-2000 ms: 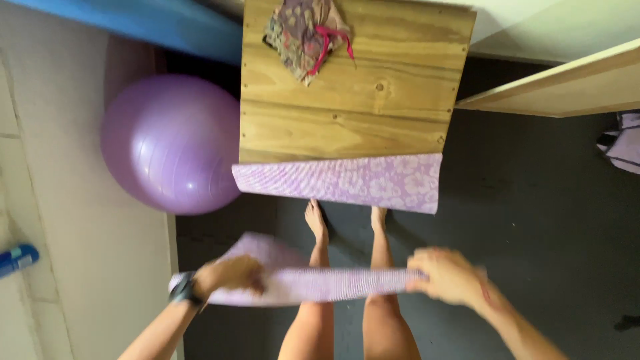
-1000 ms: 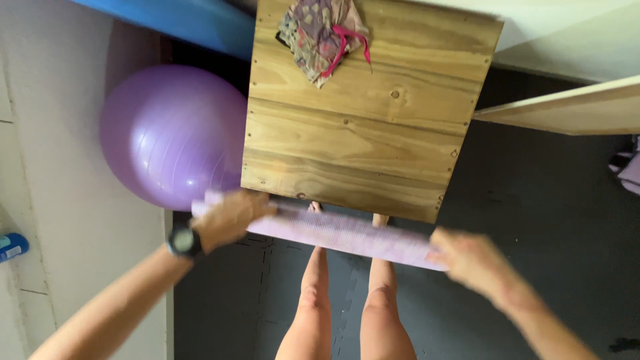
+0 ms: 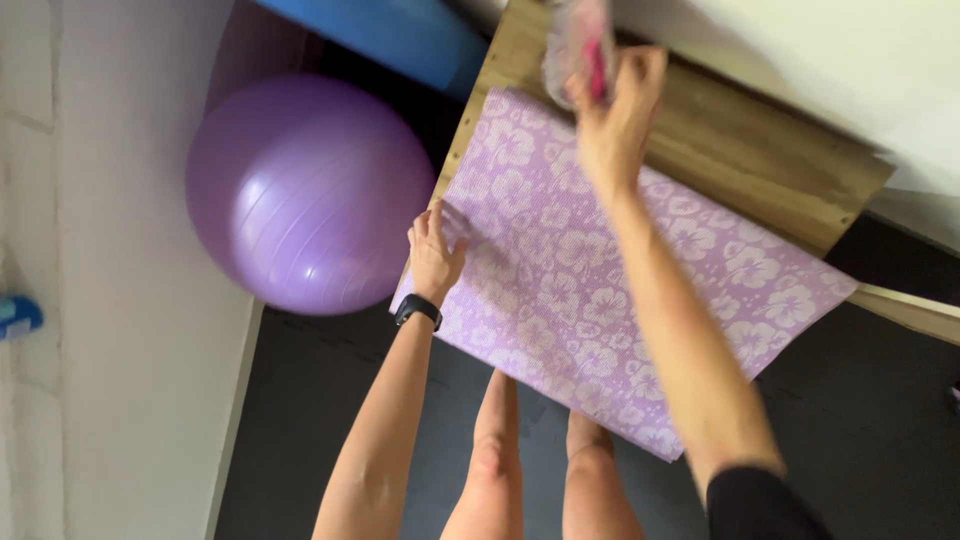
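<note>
A purple floral exercise mat (image 3: 592, 277) lies over the near part of a wooden box top (image 3: 757, 142), its near edge reaching past the wood. My left hand (image 3: 436, 255), with a dark watch at the wrist, rests on the mat's left edge, fingers apart and not gripping anything that I can see. At the far side of the box, my right hand (image 3: 619, 112) holds a patterned cloth item (image 3: 574, 45) with a bright pink cord. Motion blurs the cloth and the fingers, and it hangs just above the wood.
A large purple exercise ball (image 3: 307, 195) touches or nearly touches the box's left side. Behind it is a blue padded object (image 3: 390, 37). A wooden panel (image 3: 911, 311) stands at the right. My legs are over the dark foam floor (image 3: 315, 420).
The mat, held between both hands before, is now spread on the box. My right hand has moved to the far side and taken up the cloth item, which lay on the wood.
</note>
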